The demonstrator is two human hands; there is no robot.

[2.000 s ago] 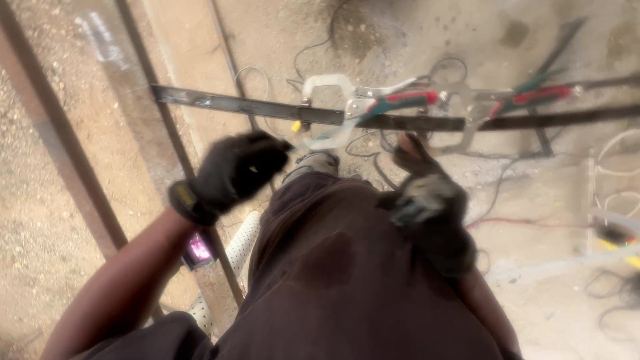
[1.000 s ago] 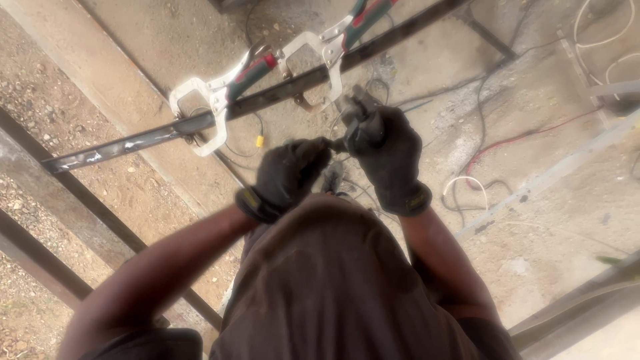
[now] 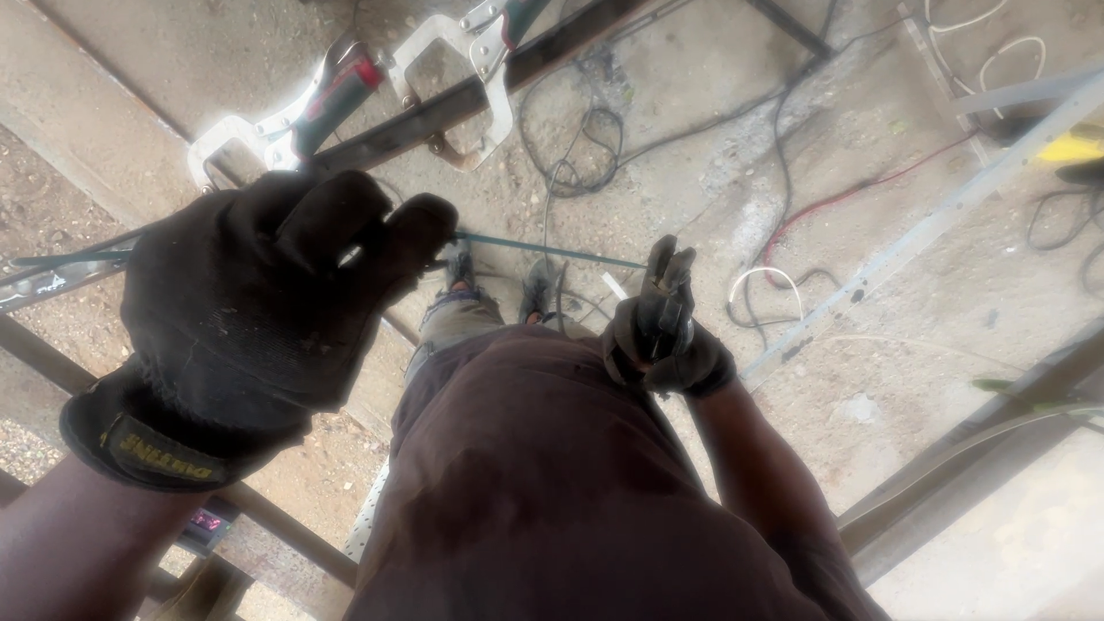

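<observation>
My left hand (image 3: 267, 285), in a black work glove, is raised at the left with its fingers curled around a thin green strip (image 3: 552, 251). The strip spans the gap between my hands, and a green length also shows left of the glove. In my gloved right hand (image 3: 668, 345) is a dark plier-like tool (image 3: 666, 280), jaws upward, where the strip's right end meets it; whether they grip it I cannot tell. Beyond my left hand, a locking C-clamp (image 3: 293, 121) and a second locking C-clamp (image 3: 496, 65) sit on a dark steel bar (image 3: 552, 47).
Coiled black cable (image 3: 586, 164) and a red cable (image 3: 802, 211) lie on the concrete floor. A pale metal bar (image 3: 931, 211) slants across the right. Steel bars (image 3: 285, 530) cross the lower left. My shoes (image 3: 536, 289) are below, between my hands.
My hands were close together a second ago and are now apart, the left one higher and nearer the camera. The green strip now shows stretched between them.
</observation>
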